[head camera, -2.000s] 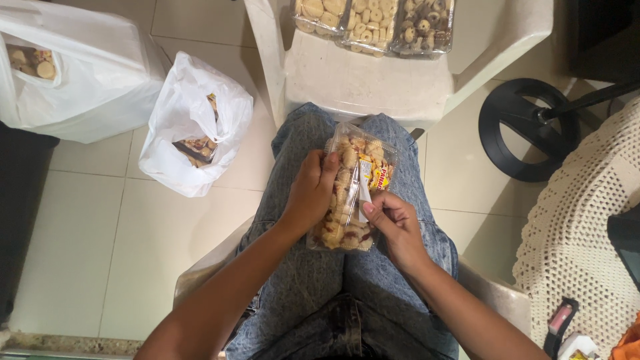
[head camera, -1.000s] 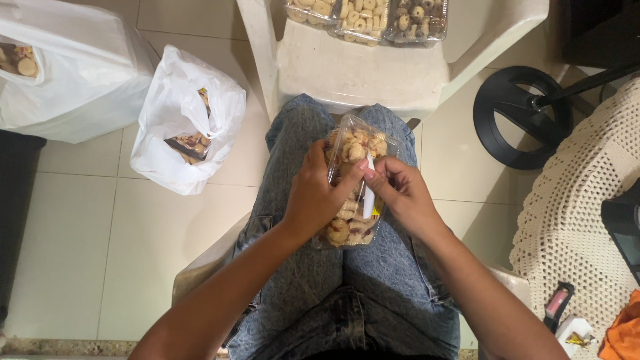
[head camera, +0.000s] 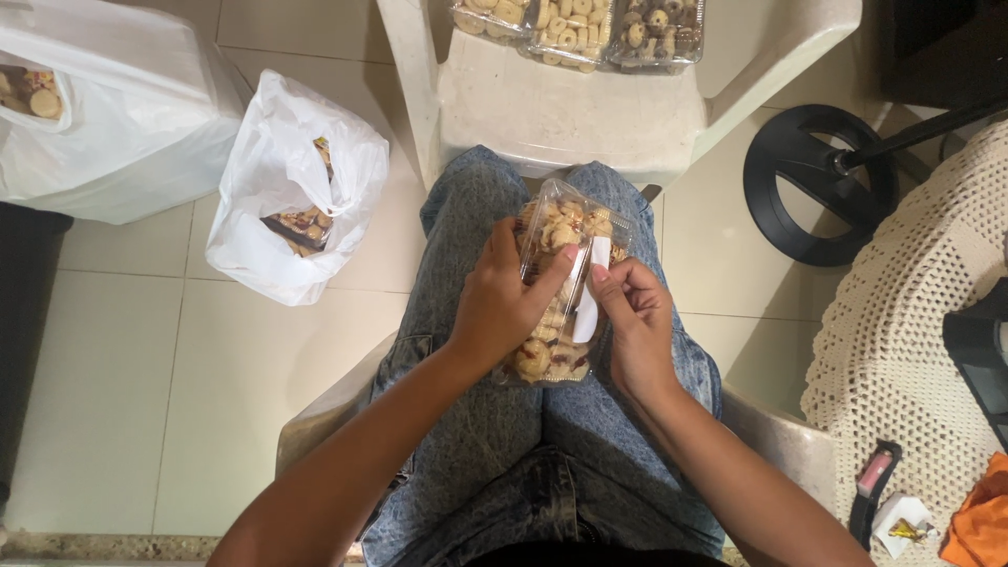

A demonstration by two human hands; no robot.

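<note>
A clear plastic clamshell box of cookies point(head camera: 551, 331) lies tilted over my jeans-clad thighs. Around its left side and top my left hand point(head camera: 504, 295) is closed, the thumb pressing on the lid. My right hand point(head camera: 634, 303) pinches a white paper label point(head camera: 587, 303) between thumb and forefinger at the box's right side. The label is partly raised from the lid, its printed face turned out of sight. More clear boxes of cookies point(head camera: 571, 35) stand side by side on a white plastic chair point(head camera: 567, 110) in front of my knees.
On the tiled floor at left are a white plastic bag point(head camera: 354, 169) holding cookie boxes and a larger white bag point(head camera: 134, 157). A black round stand base point(head camera: 787, 220) is at right. Beside it, a crocheted cloth point(head camera: 882, 331) bears a dark strap-like item point(head camera: 870, 488) and orange fabric point(head camera: 976, 520).
A yellow and red label face showed on the box two seconds ago; now the label's white back shows. My left thumb has moved onto the lid beside the label.
</note>
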